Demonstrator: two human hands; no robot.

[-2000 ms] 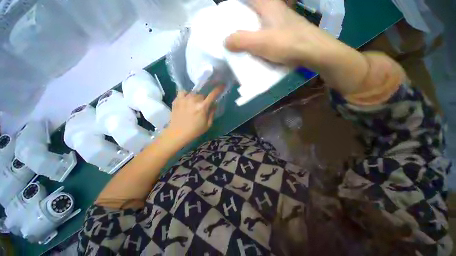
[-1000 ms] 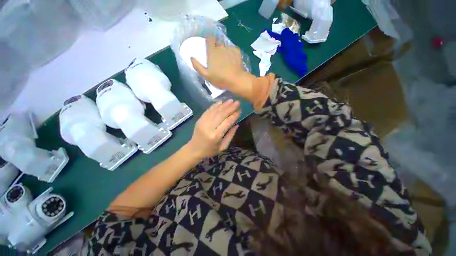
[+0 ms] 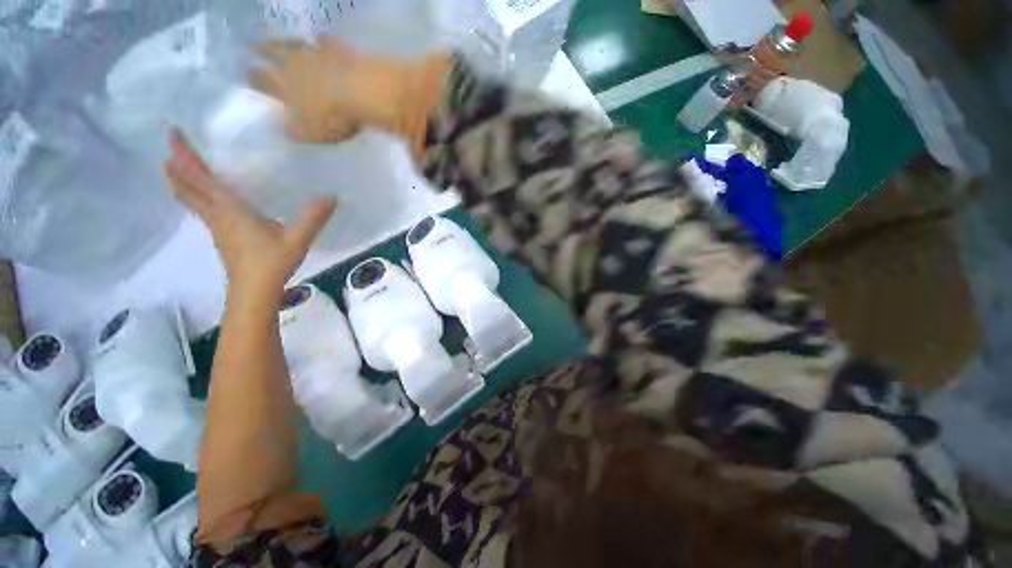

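A white camera in a clear plastic bag lies at the back left among other bagged pieces, its outline blurred. My right hand is over its right end, blurred; whether the fingers grip it is hidden. My left hand is just in front of the bag with thumb and fingers spread; it holds nothing that I can see. Three unbagged white cameras lie side by side on the green mat; the right one has its lens end toward the back.
More white cameras cluster at the left. Bagged pieces cover the white board. At the right are a blue rag, white scraps, a red-topped bottle, a pale bottle and another white camera. A brown carton stands below.
The bagged camera that lay right of the row is no longer there. Both hands have moved left to the back pile, and the view has shifted. My left hand has spread its fingers.
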